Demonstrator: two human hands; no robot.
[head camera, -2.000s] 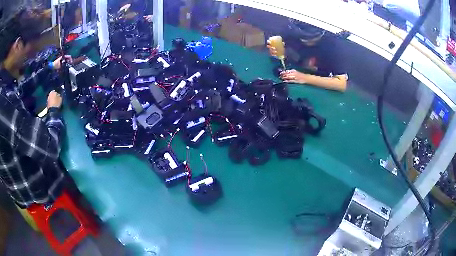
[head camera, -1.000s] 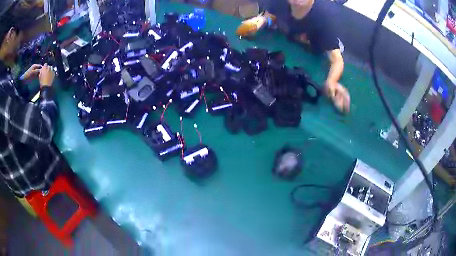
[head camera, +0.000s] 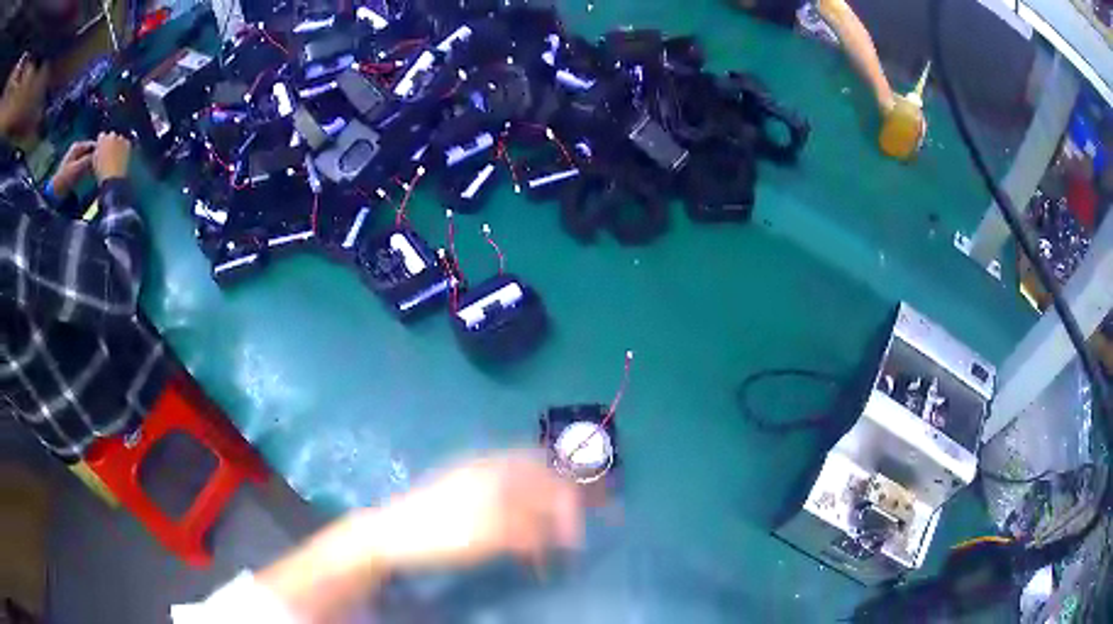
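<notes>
My left hand (head camera: 519, 512) reaches in from the lower left, palm down and blurred. Its fingertips are just below a small black speaker housing (head camera: 558, 427) with a round silvery driver (head camera: 585, 449) and a thin red lead with a white plug. Whether the fingers touch the housing or hold anything cannot be told. My right hand is not in view. A dark screwdriver-like tool (head camera: 958, 580) lies at the lower right, partly blurred.
A silver screw feeder (head camera: 832, 558) with a black cord stands right. A large heap of black speaker units (head camera: 366, 152) fills the upper left; two wired units (head camera: 498, 319) lie nearer. A person in plaid works left by a red stool (head camera: 122, 469). Another person's arm holds a yellow-orange tool (head camera: 901, 128).
My left hand has come into view. A housing with a driver, absent at first and blurred at mid-bench one second ago, now lies nearer me. The person opposite has moved largely out of the picture.
</notes>
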